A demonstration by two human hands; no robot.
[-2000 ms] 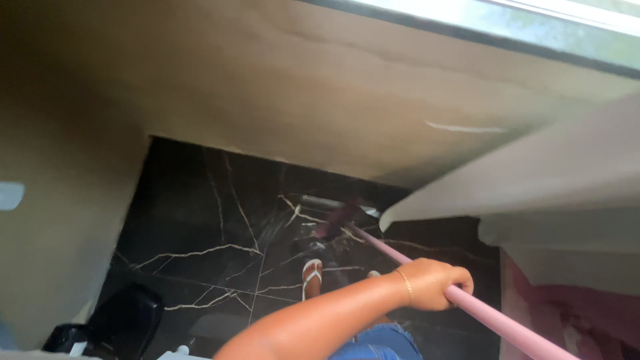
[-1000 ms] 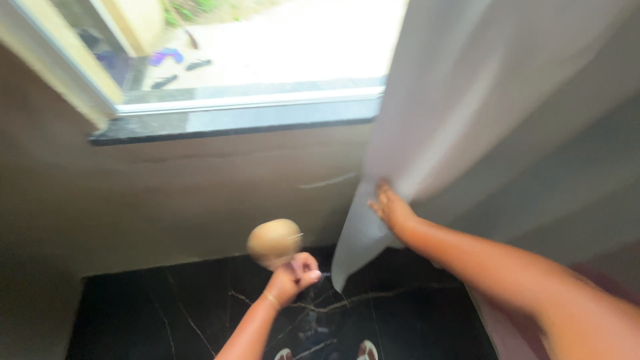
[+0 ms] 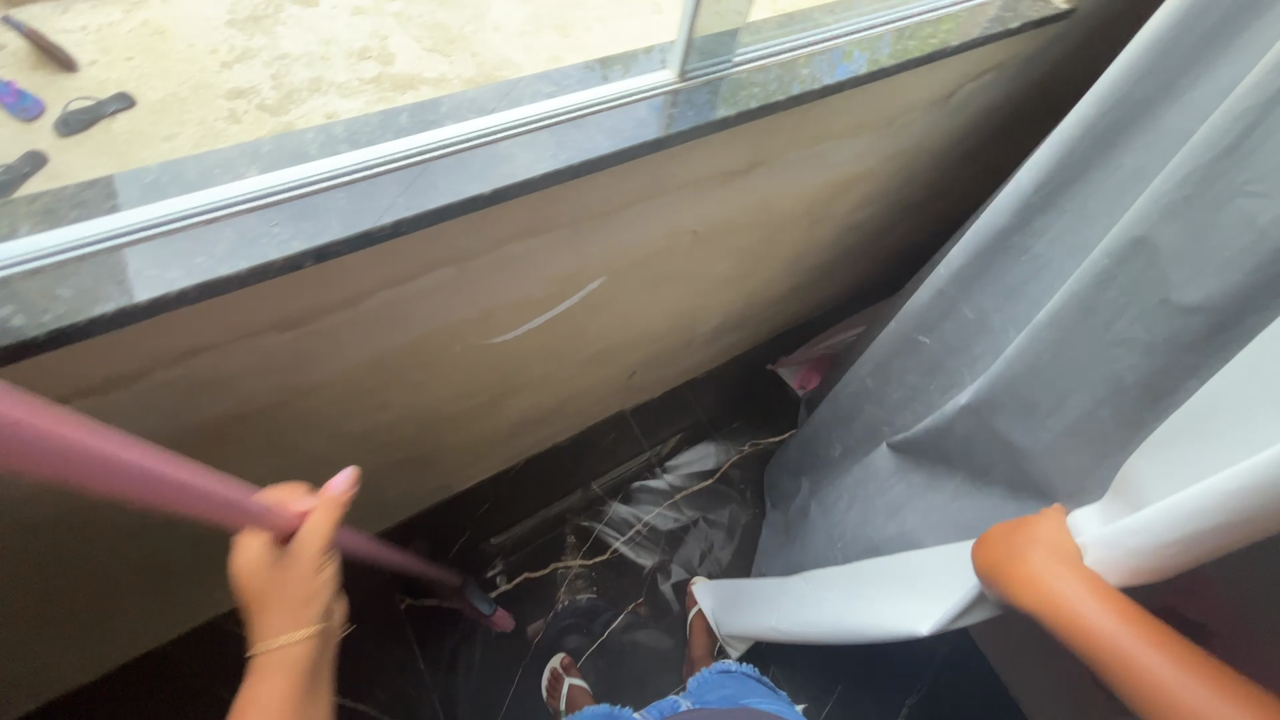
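Observation:
My left hand [image 3: 290, 560], with a thin gold bracelet at the wrist, is closed around a long pink pole [image 3: 150, 470]. The pole slants down to the right, and its lower end, with a dark collar and a pink tip, is low over the dark floor. At the right, my right hand [image 3: 1030, 560] grips the lower edge of a grey and white curtain [image 3: 960, 430], whose white side is folded outward. The curtain's lowest corner hangs beside my foot [image 3: 700, 630]. The fingers of my right hand are mostly hidden by the cloth.
A beige wall [image 3: 520, 310] with a pale scuff runs below a dark stone window sill [image 3: 400, 205]. A pink and clear plastic item [image 3: 815, 365] lies in the corner behind the curtain. Glossy black floor [image 3: 620, 620] has light veins. Flip-flops [image 3: 92, 113] lie outside the window.
Two seconds ago one hand held the pink pole over the floor; now my left hand has it at the left. My right hand, earlier against the curtain, now holds its lower edge folded outward.

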